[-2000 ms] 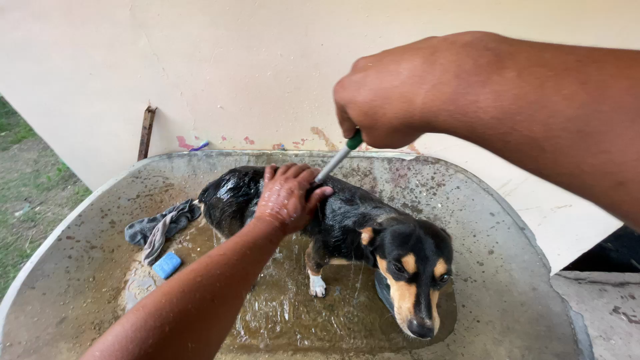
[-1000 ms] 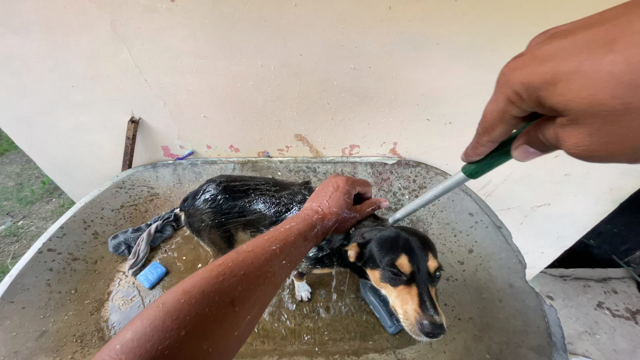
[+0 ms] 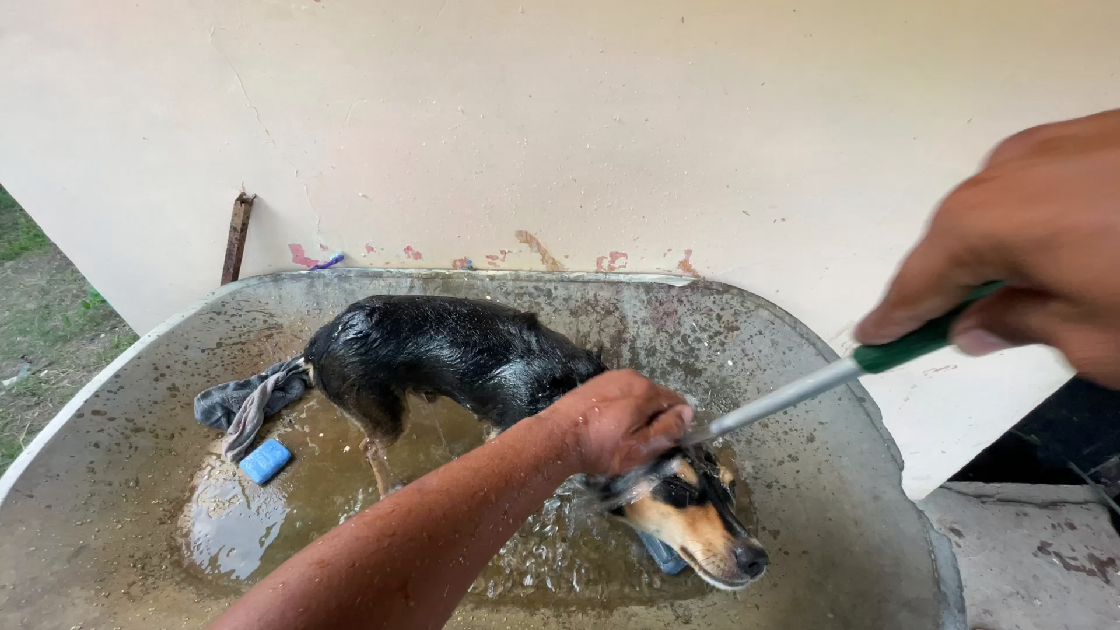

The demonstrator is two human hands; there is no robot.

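Observation:
A wet black dog (image 3: 455, 350) with a tan muzzle stands in shallow brownish water in a concrete basin (image 3: 805, 490), head low at the right. My left hand (image 3: 626, 420) rests on the back of its head and neck, the fingers curled; whether they grip fur or an ear cannot be told. My right hand (image 3: 1024, 254), a little blurred, holds the green handle of a grey metal tube (image 3: 787, 394). The tube's lower end is close to my left hand and the dog's head, where water runs down. A blue-grey object (image 3: 662, 553) lies partly hidden under the muzzle.
A blue soap bar (image 3: 264, 461) and a wet grey cloth (image 3: 254, 402) lie in the basin's left part. A rusty metal bar (image 3: 237, 238) leans on the pale wall (image 3: 560, 131) behind. A small purple item (image 3: 328, 262) sits at the back rim.
My left hand has moved right along the dog, from its back to its head. My right hand and the tube have moved right too. The dog's head is lower than a second ago.

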